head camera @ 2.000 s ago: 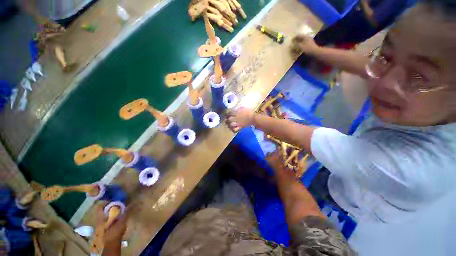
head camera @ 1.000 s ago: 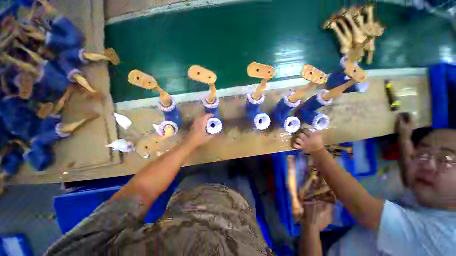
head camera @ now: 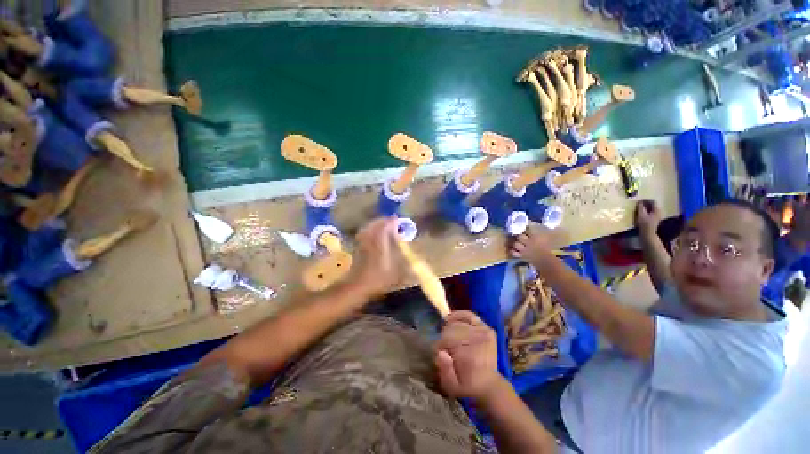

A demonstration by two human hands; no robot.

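My left hand [head camera: 380, 257] is on a blue half-fitted lower body [head camera: 391, 202] on the bench, beside its empty white-lilac trim [head camera: 405, 230]. My right hand [head camera: 468, 353] grips a tan doll leg [head camera: 424, 277] near its lower end. The leg's upper end points at that trim; whether it has entered the opening is hard to tell. Left of my left hand stands a lower body [head camera: 321, 213] with two legs, one sole [head camera: 327, 270] facing up near the bench edge. Several half-fitted lower bodies [head camera: 460, 202] stand in a row to the right, each with one leg and one empty opening.
White glue bottles [head camera: 213, 228] lie at left. Finished lower bodies [head camera: 75, 115] are heaped on cardboard far left. Loose legs [head camera: 561, 89] lie on the green conveyor belt [head camera: 355, 80]. A bin of legs [head camera: 536, 324] is below the bench. Another person's hand [head camera: 530, 246] is at the row's right end.
My right hand with a tan leg has come into view at the held lower body's opening. My left hand remains on that piece. The view has shifted, showing more of the belt's right side.
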